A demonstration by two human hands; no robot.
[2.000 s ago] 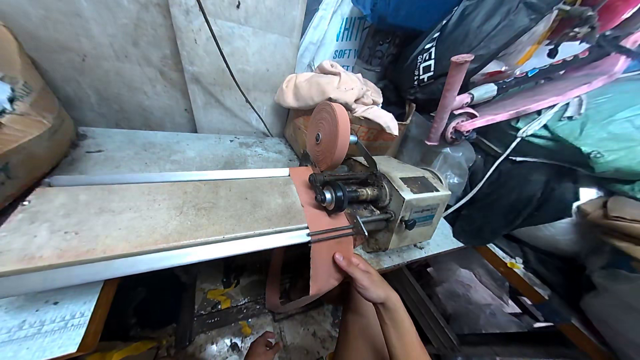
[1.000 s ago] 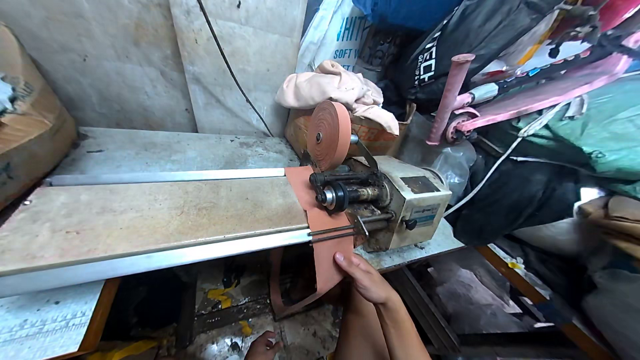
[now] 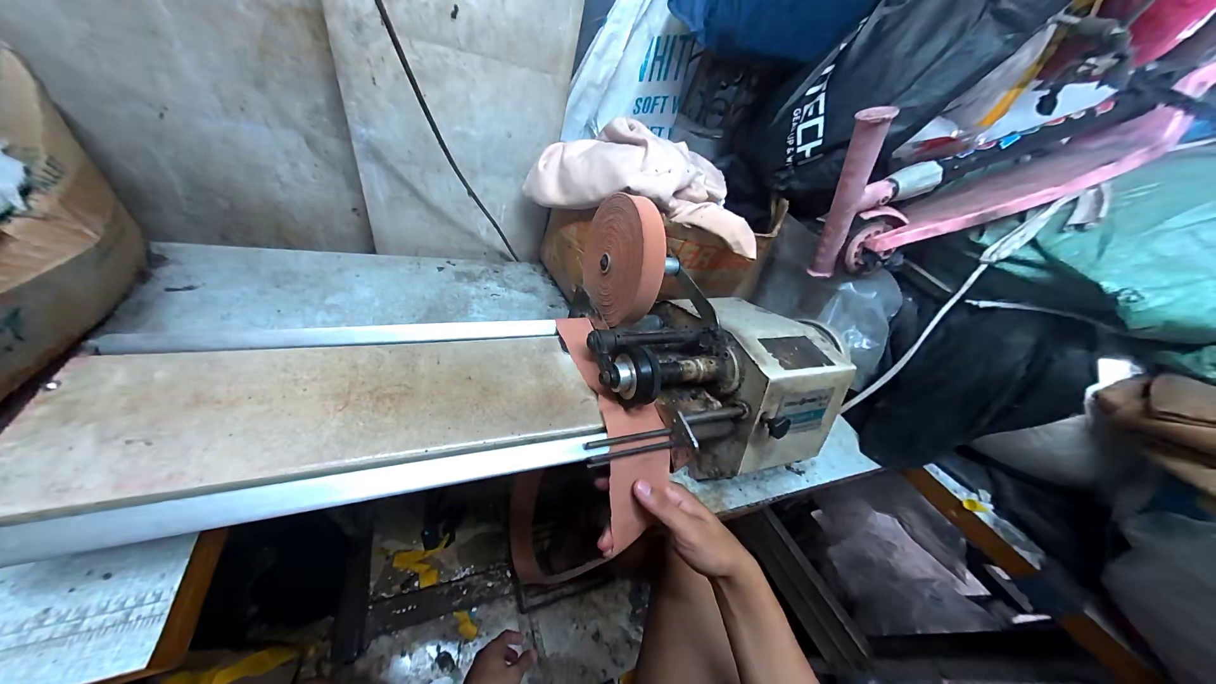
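My right hand (image 3: 705, 534) grips a hanging pink-orange band (image 3: 638, 480) of flexible sheet material, thumb on its face and fingertips showing past its left edge. The band passes under the black-and-metal rollers (image 3: 636, 373) of a small cream motorised machine (image 3: 784, 399) and beside two thin guide rods (image 3: 632, 442). A coiled roll of similar strip (image 3: 627, 261) stands upright on a spindle above the rollers. Below the bench edge, a loop of strip (image 3: 524, 541) hangs left of my hand. My left hand is not visible.
A long board (image 3: 313, 413) between metal rails lies left of the machine. Behind it are a cardboard box (image 3: 703, 261) and pale cloth (image 3: 632, 171). A pink scooter (image 3: 1035, 199), bags and a white cable (image 3: 936, 328) crowd the right. What looks like a bare foot (image 3: 501, 657) shows low down.
The band has shifted at the rollers, where less of its width shows beside the board. The hanging loop has changed shape. Fingertips now show at the band's left edge; my right hand stays nearly in place.
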